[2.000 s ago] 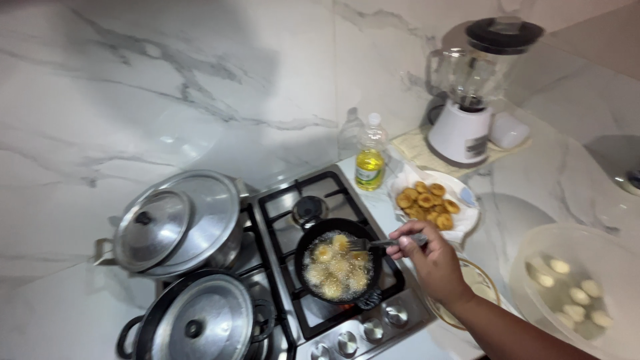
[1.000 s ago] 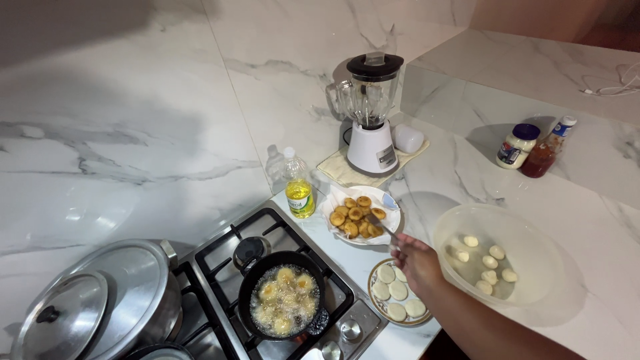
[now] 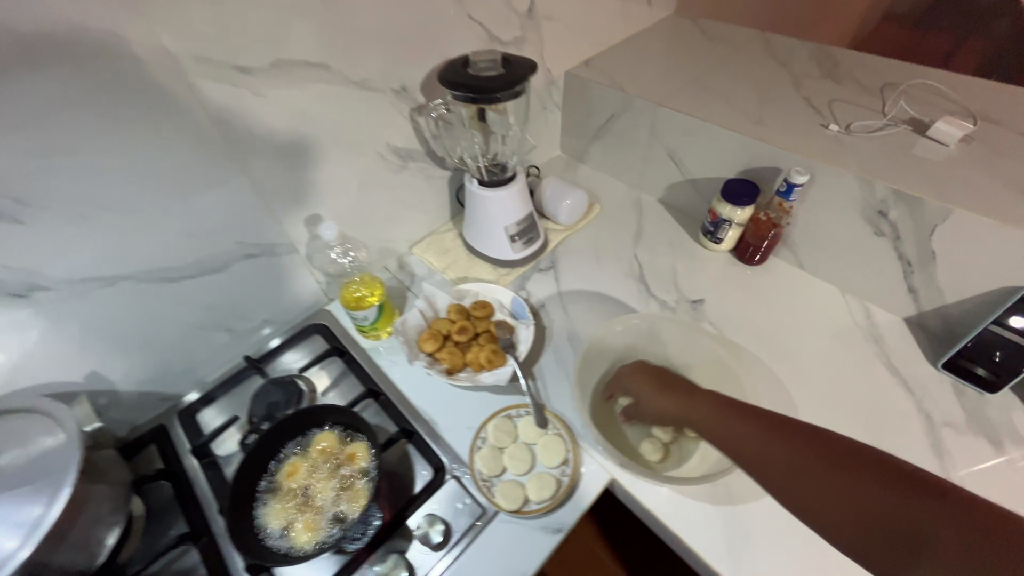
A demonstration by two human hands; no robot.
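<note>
My right hand (image 3: 650,394) reaches into a translucent plastic bowl (image 3: 768,392), its fingers at the pale dough balls (image 3: 654,449); whether it grips one is hidden. Left of the bowl, flat dough discs (image 3: 518,458) lie on a gold-rimmed plate (image 3: 574,472). A metal fork (image 3: 526,384) rests from the fried dough pieces (image 3: 464,331) on a paper-lined white plate (image 3: 526,340) across to the disc plate. More dough pieces (image 3: 308,488) bubble in oil in a black frying pan (image 3: 240,488) on the gas stove (image 3: 460,512). My left hand is out of view.
A bottle of yellow oil (image 3: 368,304) stands beside the stove. Behind the plates, a blender (image 3: 500,208) sits on a cloth (image 3: 444,248) near a white cup (image 3: 562,200). A jar (image 3: 728,216) and a sauce bottle (image 3: 764,232) stand by the ledge. A large metal pot (image 3: 56,480) is at left.
My right hand has gone from the frying pan, past the fried pieces, to the bowl at right. The fork it held has been let go across the two plates. The view has swung right.
</note>
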